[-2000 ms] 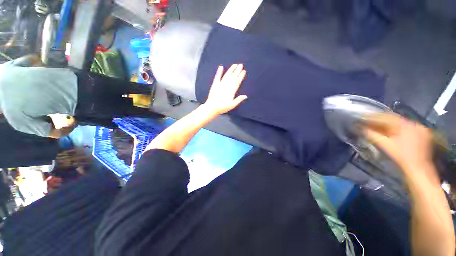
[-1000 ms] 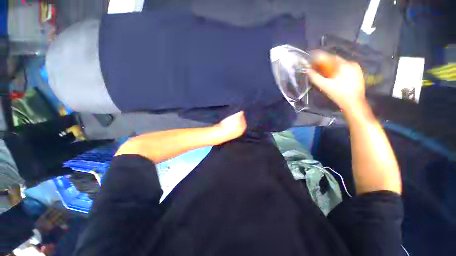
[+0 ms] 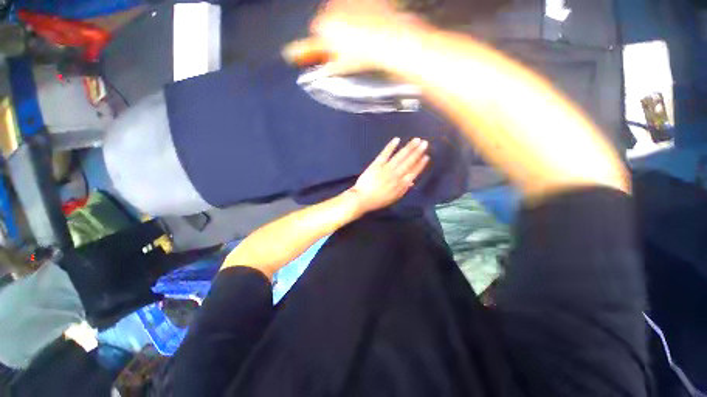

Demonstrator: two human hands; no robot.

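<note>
The navy garment is pulled over the light-grey padded arm, whose rounded end shows bare at the left. My right hand is blurred and closed around the brown handle of the steam iron. The iron's silver soleplate is over the far part of the navy cloth, partly hidden by my forearm. My left hand lies flat on the near right part of the garment, fingers spread, not gripping.
A white card lies beyond the grey arm. Another white rectangle is at the right. A blue plastic basket and a person in a light green top are at lower left. Green cloth hangs below the table edge.
My right hand has carried the iron left from the garment's right end to its far side. My left hand has moved from the near edge onto the cloth and spread its fingers.
</note>
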